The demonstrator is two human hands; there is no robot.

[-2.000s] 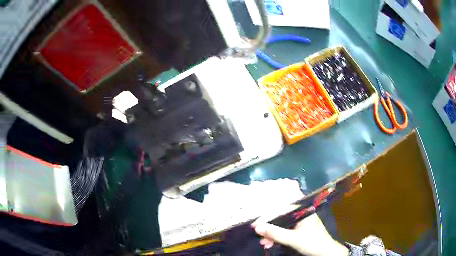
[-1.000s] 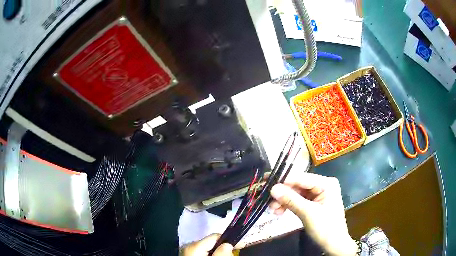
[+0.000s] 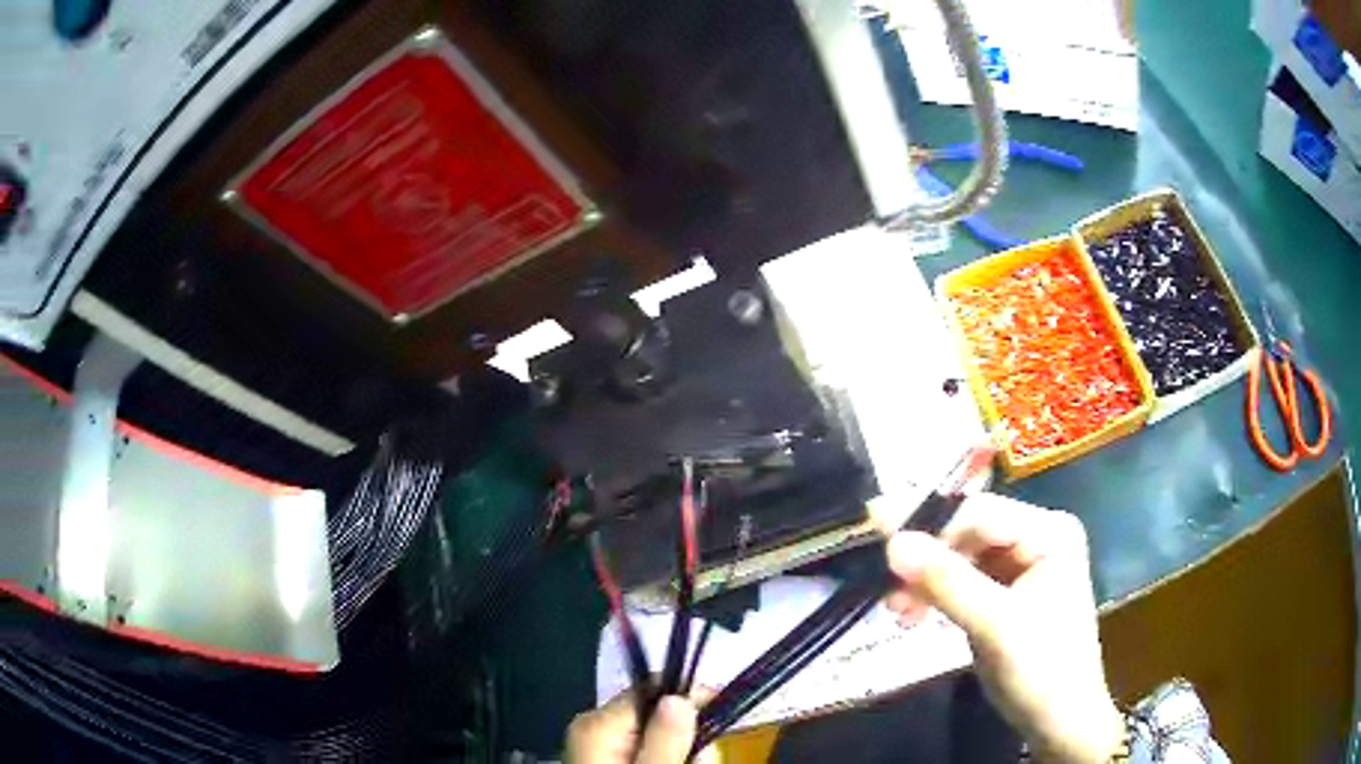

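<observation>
Black cable leads (image 3: 799, 645) lie between my hands in front of the press. My left hand (image 3: 642, 728), cut off by the bottom edge, grips them low down. A few leads with red and black inner cores (image 3: 688, 537) stand up apart from the rest, over the dark die block. My right hand (image 3: 1015, 597) pinches the thicker group near its ends, where reddish tips show by the red sleeve box. The terminal crimping press (image 3: 702, 164) fills the upper middle, with its red plate (image 3: 418, 179).
The red sleeve box (image 3: 1045, 351) and black sleeve box (image 3: 1172, 306) stand at right, with scissors (image 3: 1287, 406) beside them and blue-handled pliers (image 3: 1030, 154) behind. White paper (image 3: 836, 672) lies before the press. A metal chute (image 3: 224, 552) and cable bundle (image 3: 385, 523) are at left.
Both hands came up with the leads over the paper. Since one second ago, the leads have split into two groups, my right hand holding one to the right. The view has shifted.
</observation>
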